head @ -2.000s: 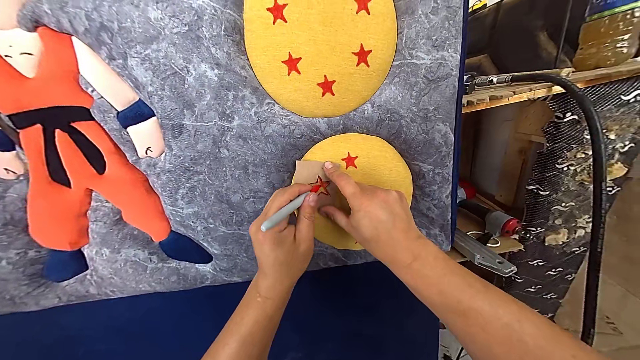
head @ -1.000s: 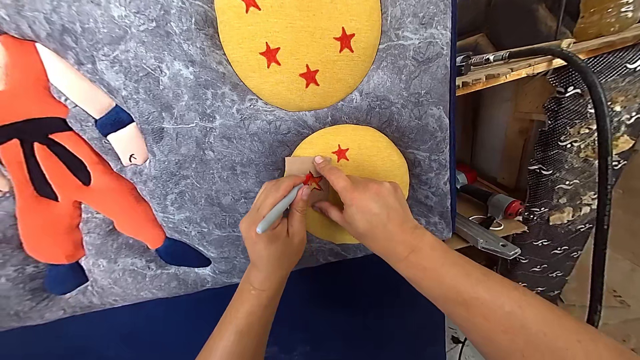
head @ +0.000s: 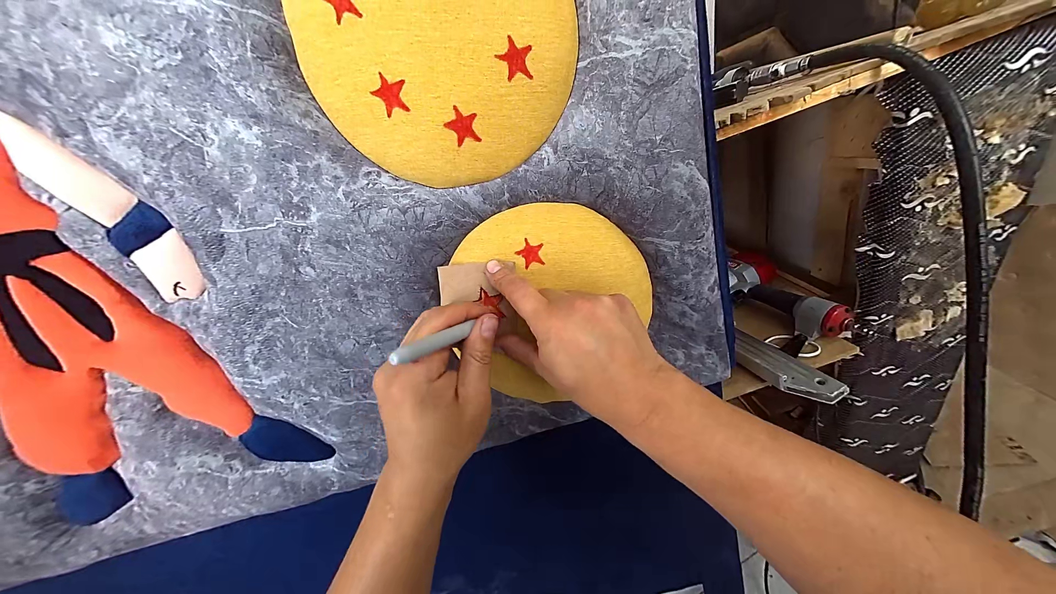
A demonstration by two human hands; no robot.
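My left hand [head: 433, 375] grips a grey marker pen [head: 433, 341], its tip at a star-shaped cutout in a brown paper stencil [head: 462, 283]. Red shows inside the cutout. My right hand [head: 582, 338] presses the stencil against a small yellow fabric disc [head: 590, 252], index finger on its upper edge, thumb tucked lower and partly hidden. One red star [head: 530, 252] sits on the disc just right of the stencil. Above is a larger yellow disc [head: 437, 74] with several red stars. Both discs lie on a grey marbled fabric panel [head: 247, 206].
A padded orange and blue figure [head: 157, 363] fills the left side of the panel. Dark blue fabric [head: 528, 520] runs below. To the right stand a wooden shelf [head: 808, 87], a black hose [head: 973, 247], a red and black power tool [head: 804, 309] and a grey metal tool part [head: 788, 369].
The view has shifted somewhat. Both hands stay at the stencil on the small disc, and the marker is still in my left hand.
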